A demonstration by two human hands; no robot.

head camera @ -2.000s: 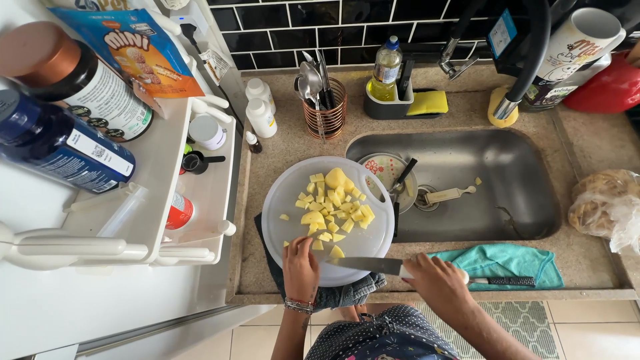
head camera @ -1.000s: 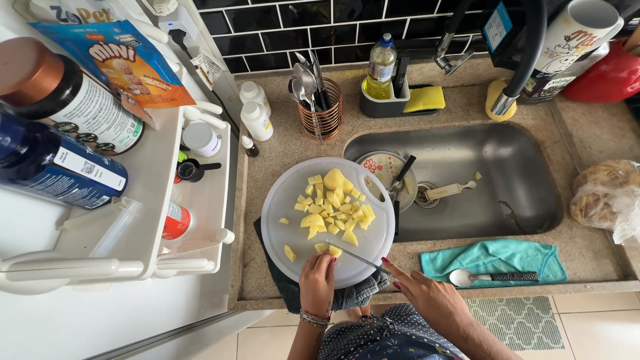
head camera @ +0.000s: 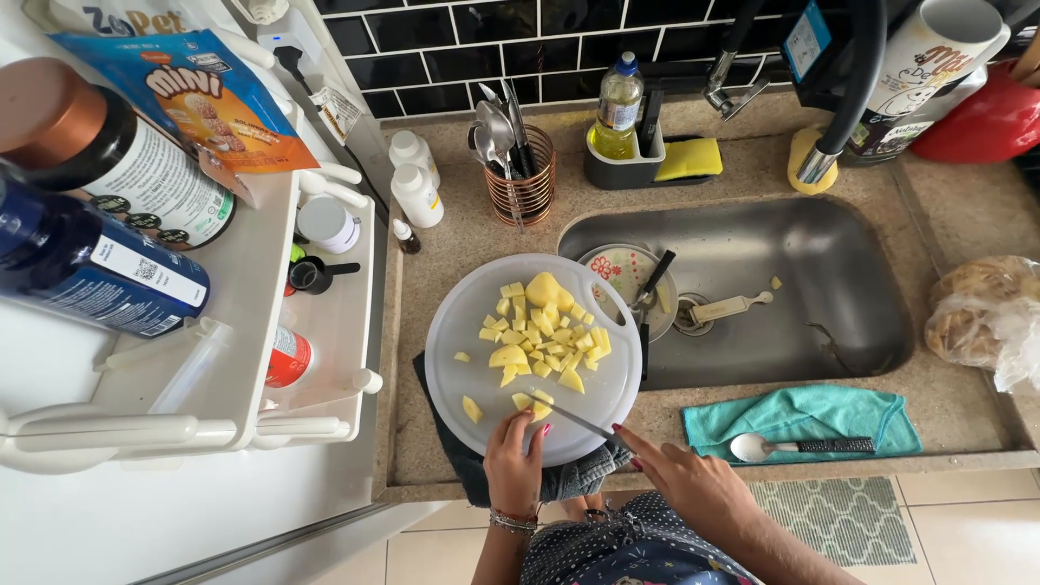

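Observation:
A round white plastic cutting board (head camera: pixel 455 325) lies on the counter with a pile of diced potato (head camera: pixel 552 337) on it and a larger peeled potato piece (head camera: pixel 544 288) at the back. Near the board's front edge, my left hand (head camera: pixel 513 459) pinches a small potato piece (head camera: pixel 532 402) with its fingertips. My right hand (head camera: pixel 691 479) grips a kitchen knife (head camera: pixel 577 422), its index finger along the top of the blade. The blade's tip rests at the held piece; the handle is hidden in the hand. A loose potato piece (head camera: pixel 471 409) lies left of my left hand.
Right of the board is a steel sink (head camera: pixel 772 341) with a plate (head camera: pixel 621 268) and utensils. A spoon (head camera: pixel 751 447) lies on a teal cloth (head camera: pixel 861 406). Behind stand a copper wire cutlery holder (head camera: pixel 524 191) and a soap bottle (head camera: pixel 619 106). White shelves (head camera: pixel 268 325) border the left.
Two seconds ago the knife lay across the board's front edge, pointing left; now its blade angles up to the held piece. My right hand has moved left and its index finger is extended.

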